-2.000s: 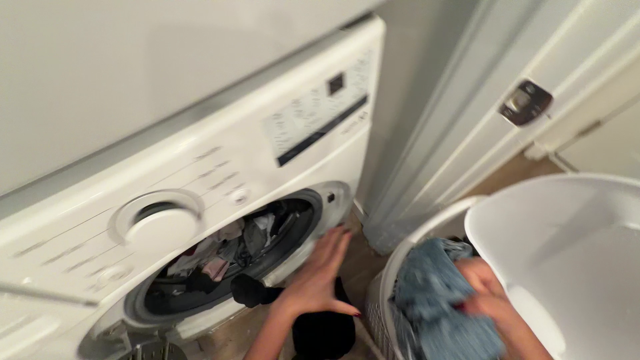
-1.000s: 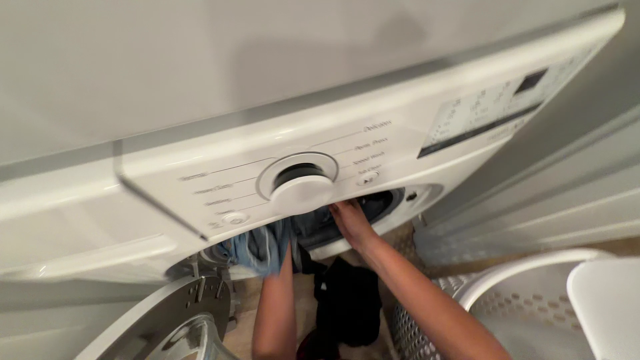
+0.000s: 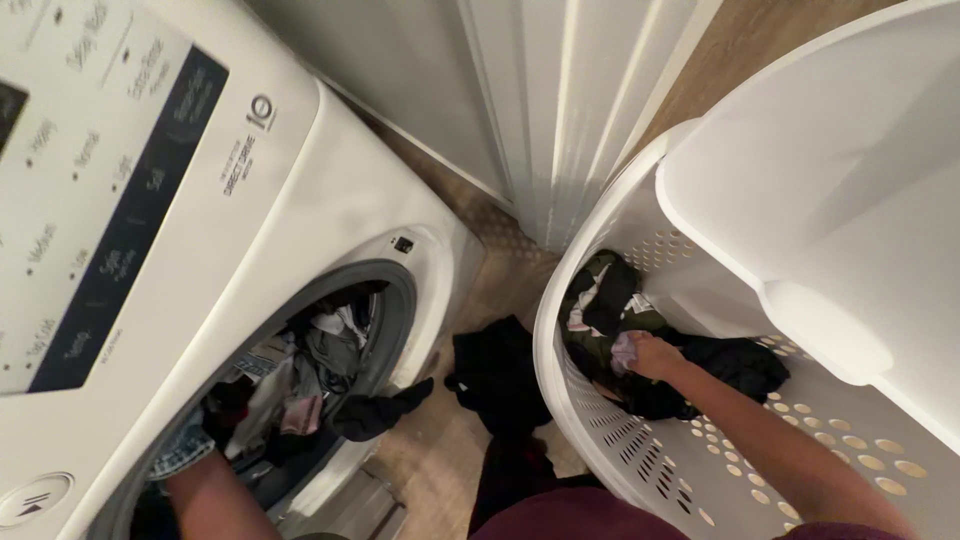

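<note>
My right hand (image 3: 654, 355) reaches into the white perforated laundry basket (image 3: 556, 330), its fingers closed on a small lilac garment (image 3: 622, 352). Dark clothes (image 3: 739, 371) lie around it in the basket. At the lower left my left forearm goes into the drum of the front-load washing machine (image 3: 390, 202); the hand itself is hidden, next to blue denim (image 3: 184, 446). Mixed clothes (image 3: 330, 352) in grey, white, pink and dark colours fill the drum. A black garment (image 3: 379, 412) hangs over the lower rim of the door opening.
On the floor between washer and basket lies a black garment (image 3: 502, 371). A white basket lid or second white container (image 3: 825, 187) covers the upper right of the basket. White door panels (image 3: 555, 112) stand behind the gap. The washer's control panel (image 3: 112, 210) is at upper left.
Both hands were at the washer opening one second ago; my right hand has moved right into the basket and holds the lilac garment. The view has swung right.
</note>
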